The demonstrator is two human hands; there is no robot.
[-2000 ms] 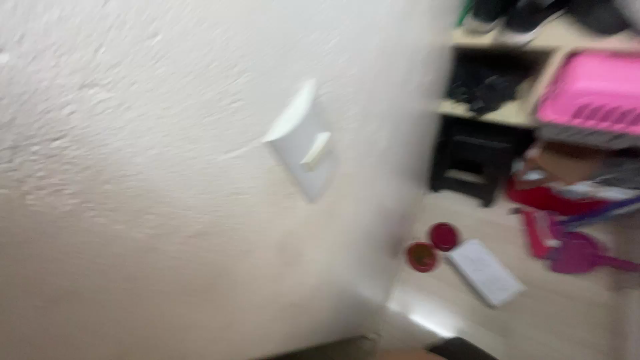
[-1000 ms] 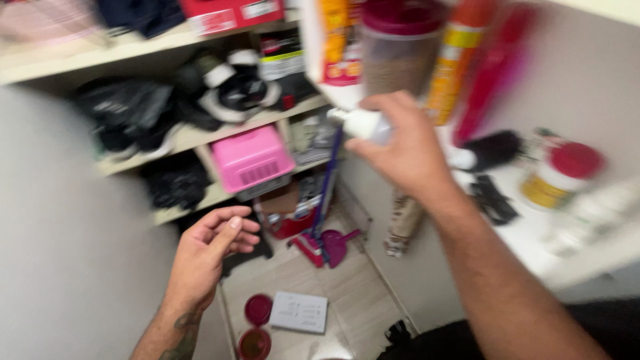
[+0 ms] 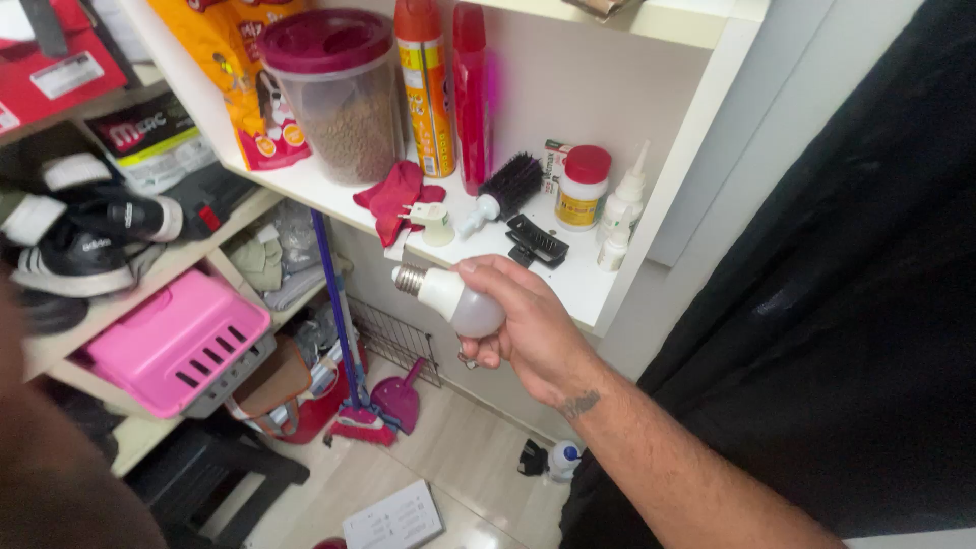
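My right hand [image 3: 526, 328] holds an LED light bulb [image 3: 450, 297] by its frosted dome, with the metal screw base pointing left. Just beyond it, on the white shelf [image 3: 587, 293], lie a black hair claw clip [image 3: 537, 242] and a round hairbrush [image 3: 512, 187]. A white plug adapter [image 3: 431, 221] stands by the shelf's front edge beside a red cloth [image 3: 396, 198]. A blurred brown shape at the left edge may be part of my left arm or hand; its fingers cannot be made out.
The shelf also bears a kibble container [image 3: 343, 114], an orange spray can [image 3: 425, 91] and a red-capped jar [image 3: 583, 187]. Lower left are a pink pet carrier [image 3: 179, 335], a broom [image 3: 362, 423] and a dustpan [image 3: 400, 396]. A black curtain [image 3: 793, 305] hangs at right.
The view has swung from the wall to the shelves. My left hand, seen with fingers apart one second ago, no longer shows clearly. The bulb remains in my right hand.
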